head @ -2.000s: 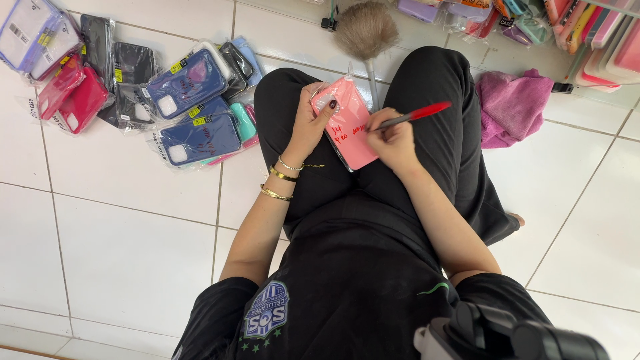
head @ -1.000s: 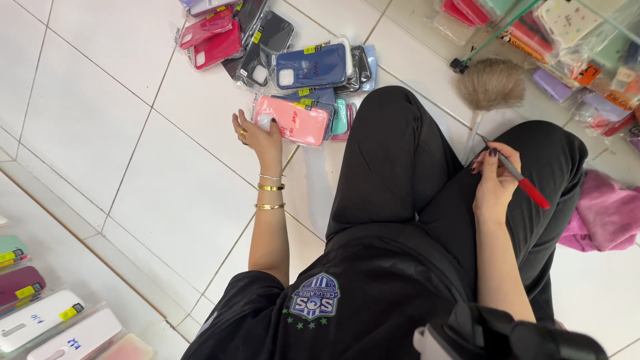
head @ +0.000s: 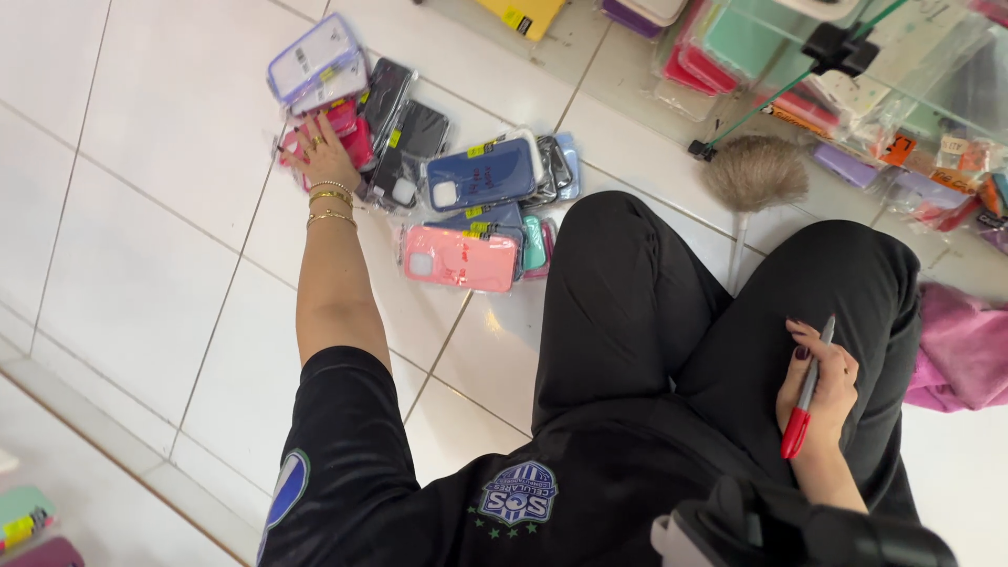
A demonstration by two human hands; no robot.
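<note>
My left hand (head: 321, 153), with bracelets at the wrist, lies with fingers spread on bagged red phone cases (head: 350, 134); whether it grips one cannot be told. Beside it are bagged black cases (head: 413, 150) and a lavender-edged case (head: 315, 59). A navy case with red handwriting (head: 482, 175) overlaps others in the pile. At the near end, the pink phone case (head: 461, 258), also marked in red, lies in its clear bag. My right hand (head: 819, 386) rests over my thigh and holds a grey and red marker (head: 807, 394), its tip pointing away from me.
A fluffy duster (head: 754, 175) lies beyond my knees, near a glass shelf joined by a black clamp (head: 841, 49). Packaged cases fill the shelf area at upper right. A pink cloth (head: 957, 346) lies right of my leg. More cases show at the lower left edge.
The pink case was in my left hand while the marker touched it; it now lies on the pile. My left hand has moved from it to the red cases. The view has shifted.
</note>
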